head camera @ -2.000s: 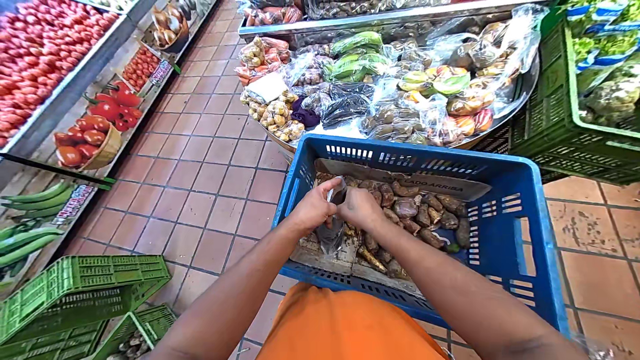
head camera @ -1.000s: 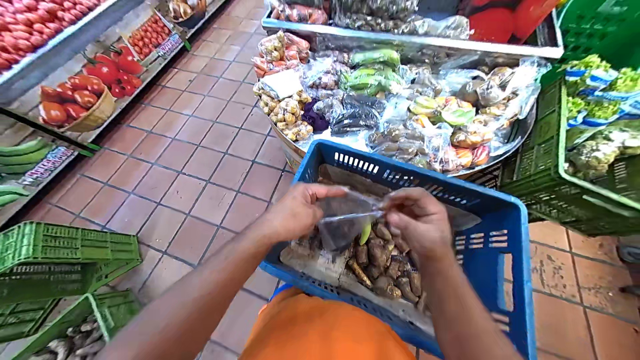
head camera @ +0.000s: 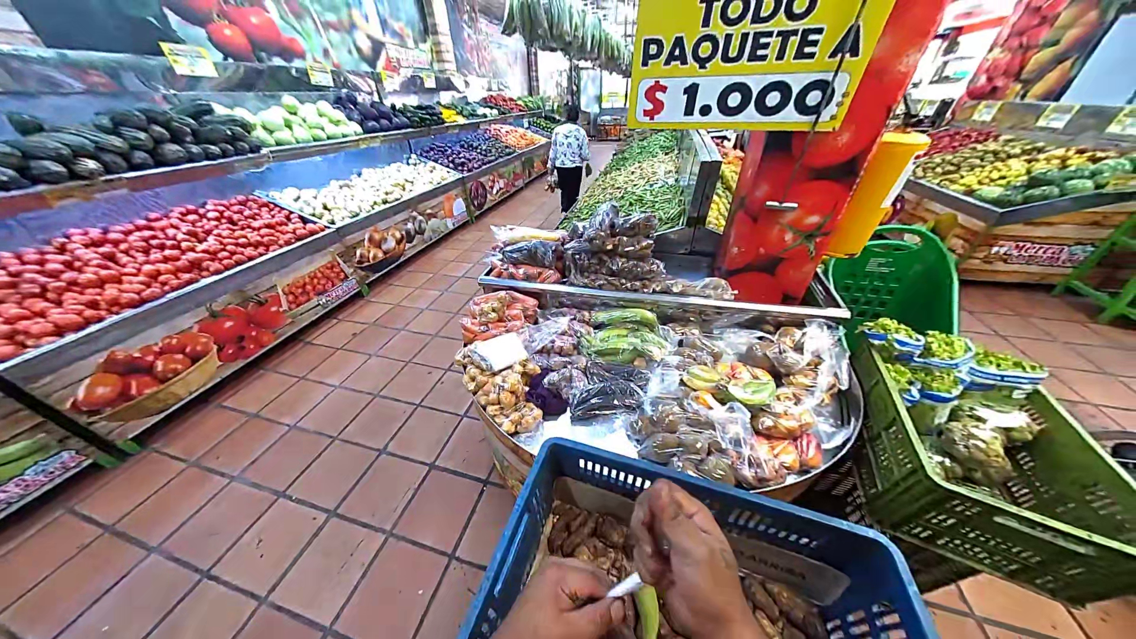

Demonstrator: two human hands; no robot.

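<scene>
Low in the head view, my left hand point(head camera: 568, 599) pinches a small whitish piece of plastic bag point(head camera: 625, 585) between thumb and fingers. My right hand point(head camera: 688, 555) is beside it with its fingers curled together; whether plastic is inside them is hidden. Both hands are over a blue plastic crate point(head camera: 741, 497) that holds brown root vegetables point(head camera: 590, 537). A green, elongated vegetable point(head camera: 649, 612) shows between the hands. Just beyond the crate, a round display point(head camera: 852, 426) bears bagged vegetables.
Tomatoes point(head camera: 142, 262) fill a sloped shelf at left. A green crate point(head camera: 1003, 524) with packaged greens stands at right. A yellow price sign point(head camera: 754, 67) hangs above the display. A person point(head camera: 569, 155) is in the far aisle, on the tiled floor point(head camera: 293, 479).
The view has tilted up strongly, bringing the aisle into sight. My hands, which held a clear plastic bag spread between them one second ago, are now closer together.
</scene>
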